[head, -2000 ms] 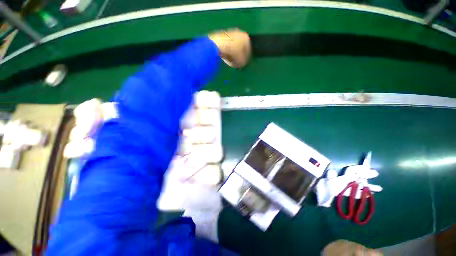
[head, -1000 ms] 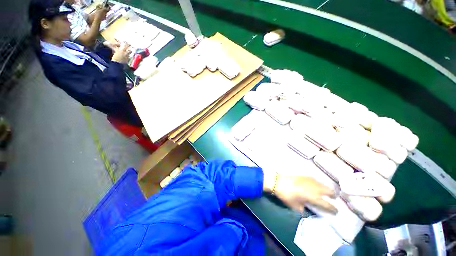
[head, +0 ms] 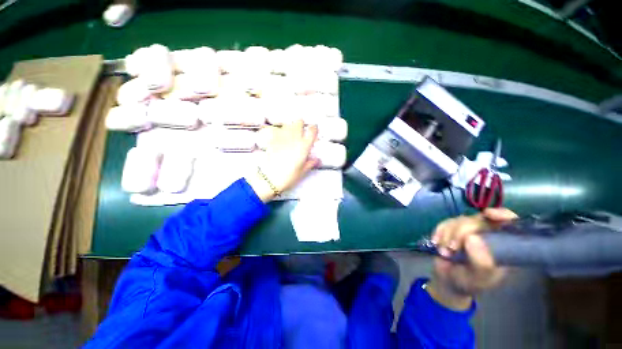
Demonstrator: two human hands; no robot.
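My left hand [head: 290,153] lies over the white plastic housings [head: 172,114] in rows on a white mat [head: 232,170]. Its fingers touch housings near the mat's right side; whether they grip one is hidden. My right hand [head: 470,255] is closed around the front of a thick grey electric screwdriver [head: 566,245] at the bench's front edge, its tip pointing left. The screw feeder [head: 426,146] stands tilted right of the mat. Two housings [head: 141,170] lie side by side at the mat's front left.
Red-handled scissors [head: 484,189] lie on white material right of the feeder. A small white cloth [head: 317,221] lies at the bench's front. Cardboard sheets [head: 41,204] with housings are at left. A pale rail [head: 436,77] borders the green belt, where one housing [head: 118,14] lies.
The view has swung right, bringing the feeder, scissors and my right hand with the screwdriver into full view. My left hand has moved from the mat's front edge onto the housings.
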